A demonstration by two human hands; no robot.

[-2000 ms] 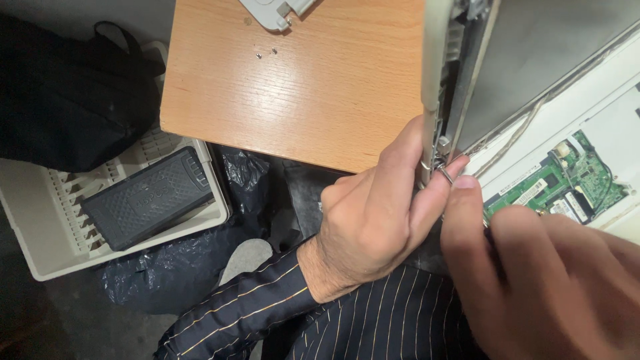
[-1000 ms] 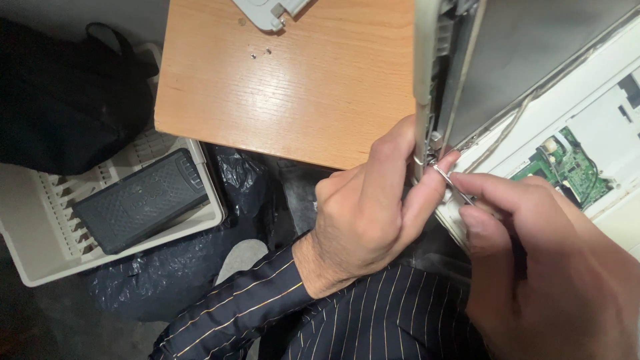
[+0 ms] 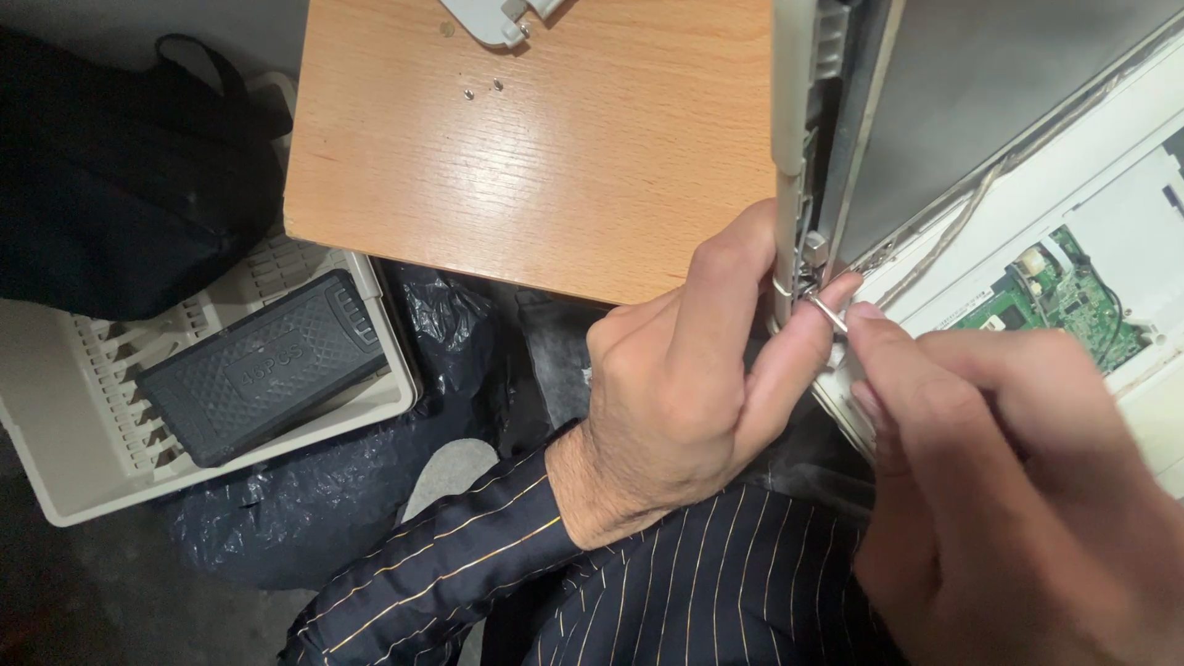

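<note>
An opened laptop stands at the right, its screen panel (image 3: 980, 102) raised and green circuit boards (image 3: 1078, 296) showing in its white base (image 3: 1017, 222). My left hand (image 3: 684, 388) grips the lower corner of the screen frame (image 3: 786, 203) at the hinge, with fingers on both sides of it. Between the fingertips of my right hand (image 3: 980, 444) is a thin metal tool shaft (image 3: 826, 313), whose tip meets the hinge area beside my left fingertip. The rest of the tool is hidden by the hand. A cable (image 3: 953, 231) runs along the base of the screen.
Two small screws (image 3: 483, 90) and a white plastic part (image 3: 490, 20) lie on the wooden table (image 3: 536, 166). To the left, a plastic crate (image 3: 69, 490) holds a black tool case (image 3: 268, 370), with a black bag (image 3: 120, 176) over its back. Black plastic bags (image 3: 287, 509) lie below.
My right hand has shifted its hold on the tool, fingers now more closely bunched near the hinge. My left hand stays on the screen corner.
</note>
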